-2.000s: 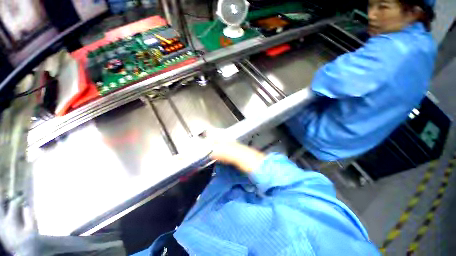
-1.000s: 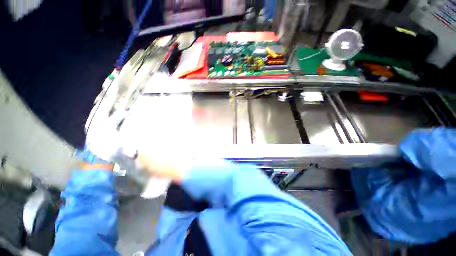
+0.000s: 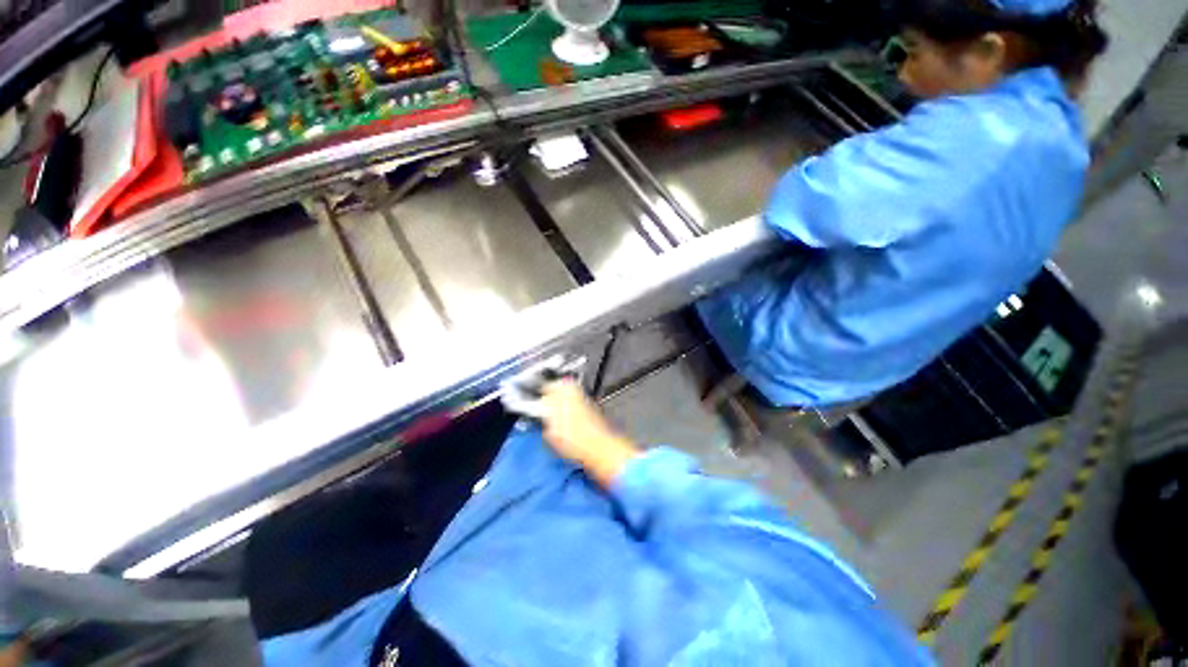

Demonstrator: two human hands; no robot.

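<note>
My right hand (image 3: 581, 430) is bare and sits just in front of the conveyor's near rail (image 3: 625, 297). Its fingers are closed on a small whitish-grey item (image 3: 532, 388), blurred, perhaps a glove or cloth. My left hand cannot be made out; a small skin-toned patch at the lower left edge is too blurred to name. A green circuit board (image 3: 293, 98) with many parts lies on red sheets (image 3: 156, 183) behind the far rail, with a yellow stick across it.
A person in a blue smock (image 3: 925, 235) sits at the rail on the right. The shiny metal conveyor bed (image 3: 261, 300) has dark crossbars. A white fan (image 3: 581, 33) stands on a green mat (image 3: 502, 52) at the back. Yellow-black floor tape (image 3: 1016, 521) runs at lower right.
One second ago both my hands were together at the left near the rail; now my right hand is farther right with the whitish item. The view has swung right and tilted.
</note>
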